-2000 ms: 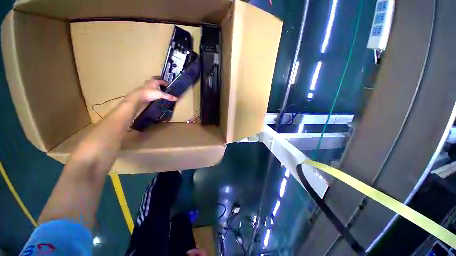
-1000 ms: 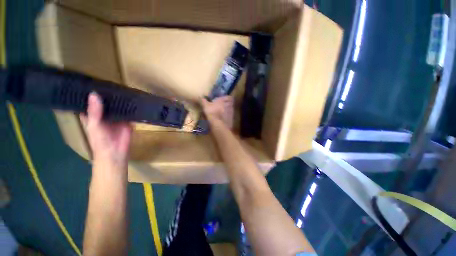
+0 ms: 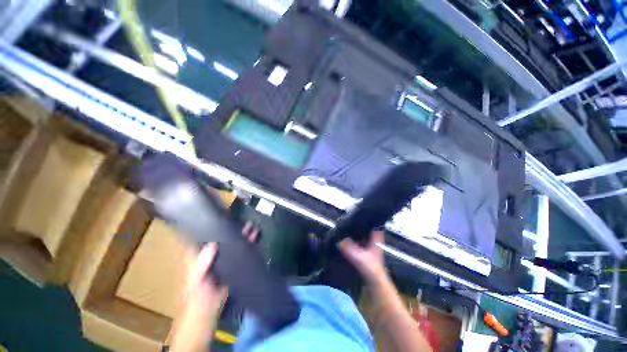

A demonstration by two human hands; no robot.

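Note:
My left hand [image 3: 205, 275] holds a long black cover strip [image 3: 230, 251], blurred, in front of my body. My right hand [image 3: 364, 256] holds a second black strip [image 3: 385, 196], tilted, its far end over the near edge of the TV back panel [image 3: 357, 130]. The panel lies on a black carrier board [image 3: 265, 103] with cut-outs. A white rectangular area [image 3: 421, 213] shows at the panel's near side, partly hidden by the right strip. Silvery strips [image 3: 454, 254] run along the near edge.
Open cardboard cartons [image 3: 148, 265] stand at the left. The conveyor's metal rail [image 3: 275, 201] crosses in front. An orange screwdriver [image 3: 495, 323] and a cable bundle [image 3: 526, 333] lie at the lower right. A yellow hose [image 3: 155, 65] hangs at upper left.
The view has turned from the carton to the panel on the conveyor. My left hand still holds its strip; my right hand has come out of the carton with another strip.

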